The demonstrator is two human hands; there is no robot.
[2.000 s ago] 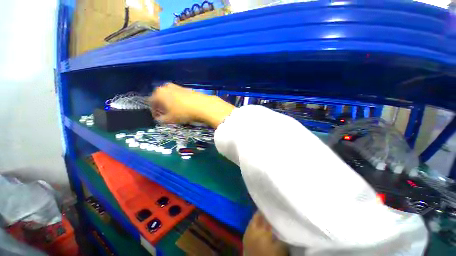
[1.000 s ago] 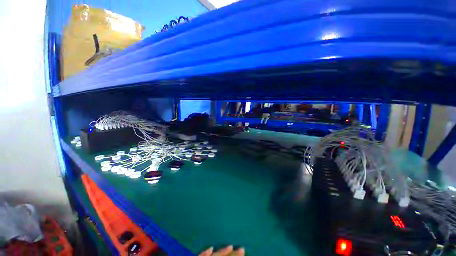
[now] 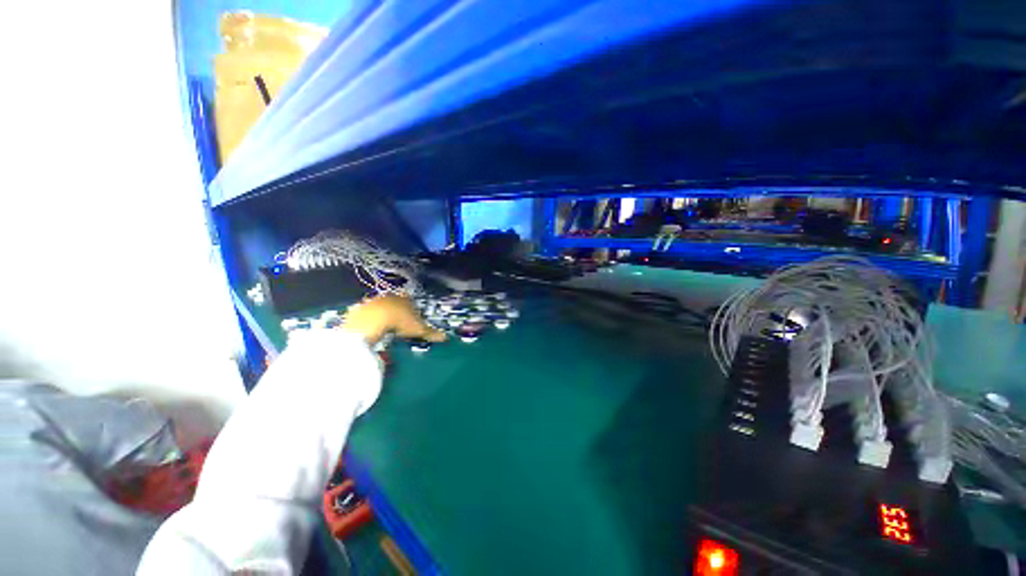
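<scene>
My left hand point(image 3: 392, 320) reaches in from the lower left in a white sleeve. It is over the near side of a cluster of white charging pucks point(image 3: 495, 308) on the green mat, fingers pointing right. Dark watches point(image 3: 469, 334) lie among the pucks close to the fingertips. The hand is small and blurred, so whether it holds anything cannot be told. Behind it stands a black charging hub point(image 3: 312, 288) with white cables arching from its top. My right hand is not in view.
A second charging hub point(image 3: 833, 495) stands near right, with looping white cables, red digits and a lit switch point(image 3: 716, 558). The blue upper beam point(image 3: 473, 79) crosses overhead. A red-orange tray point(image 3: 348, 513) shows below. Grey plastic point(image 3: 79, 473) lies lower left.
My left hand has moved onto the puck cluster; a second ago only fingertips showed at the bottom edge. The right arm seen two seconds ago is gone. The view has shifted.
</scene>
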